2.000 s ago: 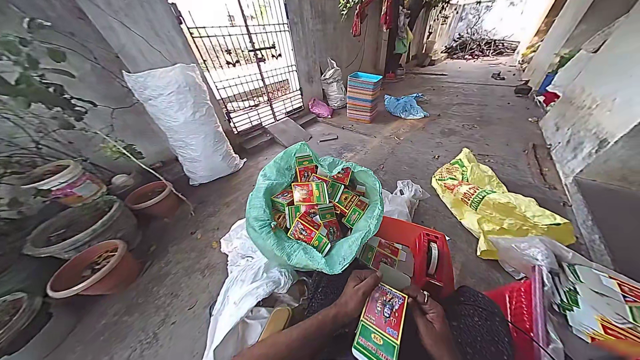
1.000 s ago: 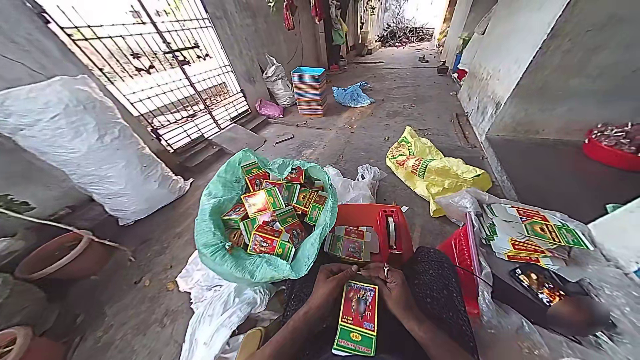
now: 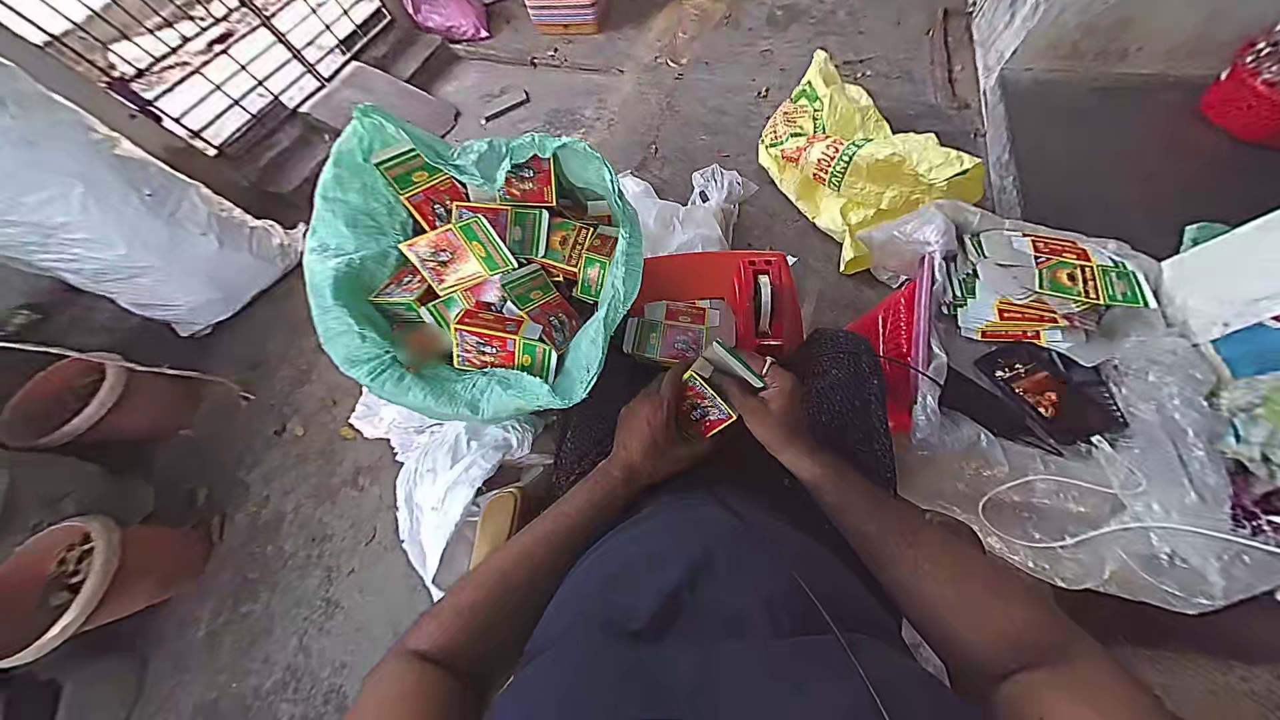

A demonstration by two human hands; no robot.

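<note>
Between my two hands is one small printed cardboard box (image 3: 706, 404), red, yellow and green, with a flap raised at its top. My left hand (image 3: 655, 425) grips its left side; my right hand (image 3: 778, 405), with a ring on one finger, holds the flap end. Just beyond them a red plastic tape dispenser (image 3: 720, 268) holds flat printed cartons (image 3: 672, 332). To the left, a green plastic sack (image 3: 335, 250) stands wide and is filled with several folded boxes (image 3: 458, 255).
Flat printed cartons (image 3: 1090, 280) lie on clear plastic sheeting (image 3: 1160, 560) at right, beside a black tray (image 3: 1050, 395). A yellow bag (image 3: 840, 150) lies ahead. Terracotta pots (image 3: 70, 400) and a white sack (image 3: 120, 210) stand at left.
The box between my hands was a long, flat-looking printed piece before; it now appears shorter, tilted, with its flap up. The view has tipped down.
</note>
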